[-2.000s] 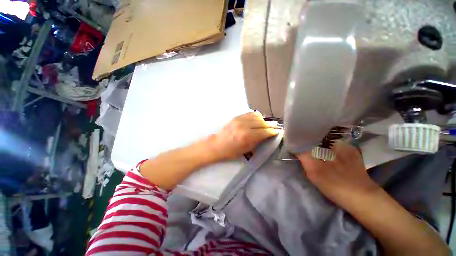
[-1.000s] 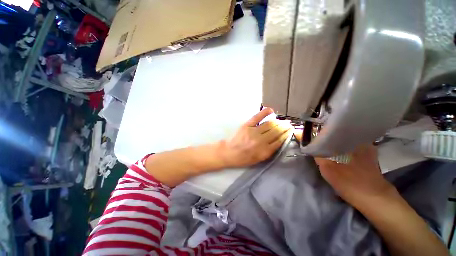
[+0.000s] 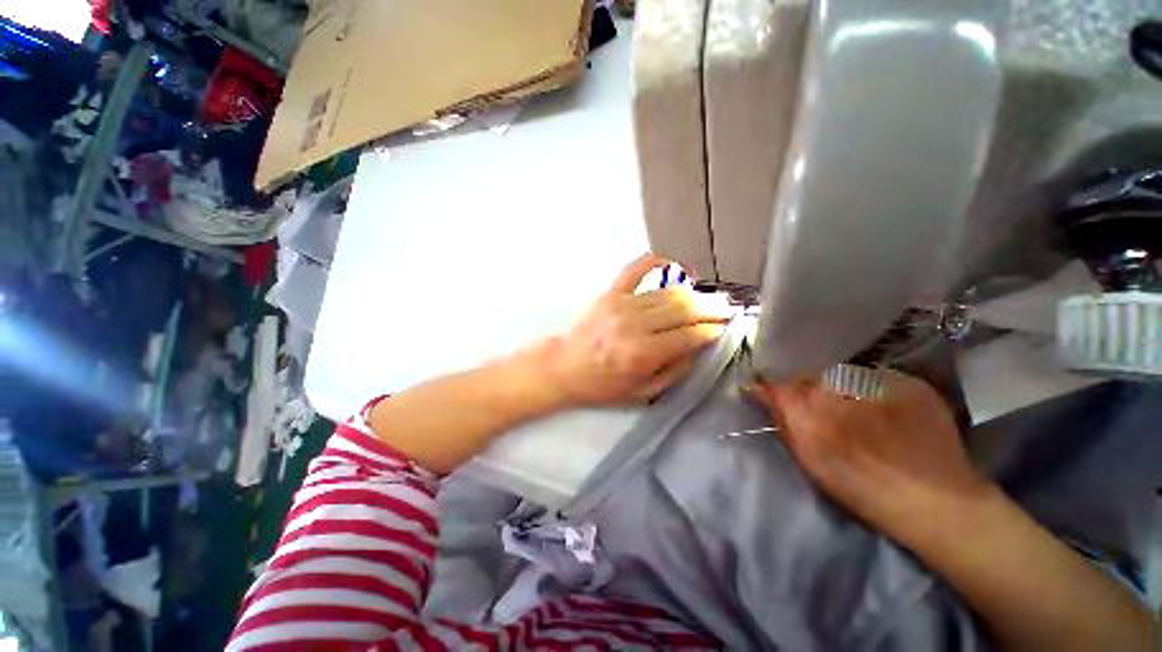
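Grey cloth (image 3: pixel 752 510) hangs in folds below the machine and over the lap. A narrow grey band (image 3: pixel 669 427) runs from the table edge up to the lit needle area. My left hand (image 3: pixel 637 344) lies on the table with its fingertips on the cloth at the needle area. A small white piece with dark print (image 3: pixel 663 276) shows by its index finger. My right hand (image 3: pixel 860 427) holds the cloth right of the needle, partly behind a white ribbed knob (image 3: pixel 854 380). A thin metal rod (image 3: pixel 748 433) points left from it. The machine head hides the needle itself.
The sewing machine head (image 3: pixel 739 140) fills the upper right, with its smooth grey guard (image 3: pixel 886 191) nearest. A larger white ribbed dial (image 3: pixel 1111 334) is at the right. Brown cardboard (image 3: pixel 421 77) lies behind the white table (image 3: pixel 484 242). Scraps and racks stand at the left.
The view has shifted, so the machine head sits differently in it. The white piece with dark print and the thin rod, not visible a second ago, now show. Both hands stay near the needle.
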